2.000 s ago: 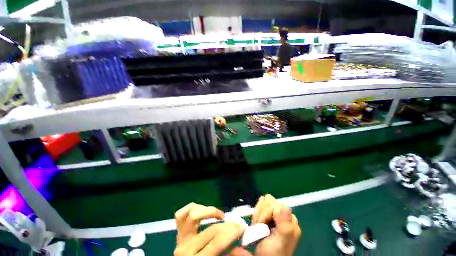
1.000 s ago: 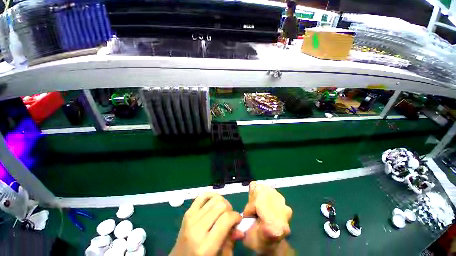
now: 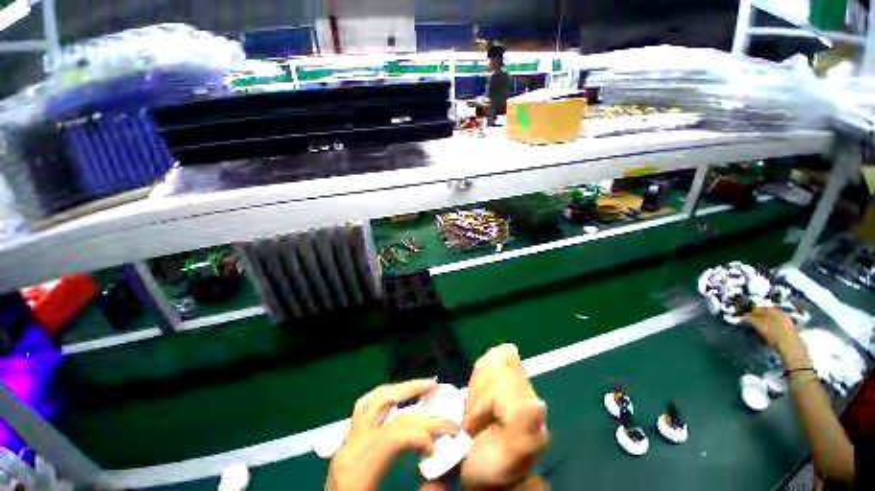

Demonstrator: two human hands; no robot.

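Observation:
My left hand and my right hand are close together at the bottom centre. Between their fingers they hold a white plastic piece. A second white round piece shows just behind it, against the left fingers. The fingers hide parts of both, so I cannot tell whether they are joined. Several part-assembled units stand on the green mat to the right, white discs with dark and orange parts on top.
A neighbour's arm reaches in at right over a pile of white and black units. Loose white housings lie at lower left. A black component tray lies in the centre channel. A white-framed shelf crosses above, carrying a cardboard box.
The view has tilted up and turned right. A neighbour's arm has come in at the right pile. My hands have opened slightly, showing more of the white pieces.

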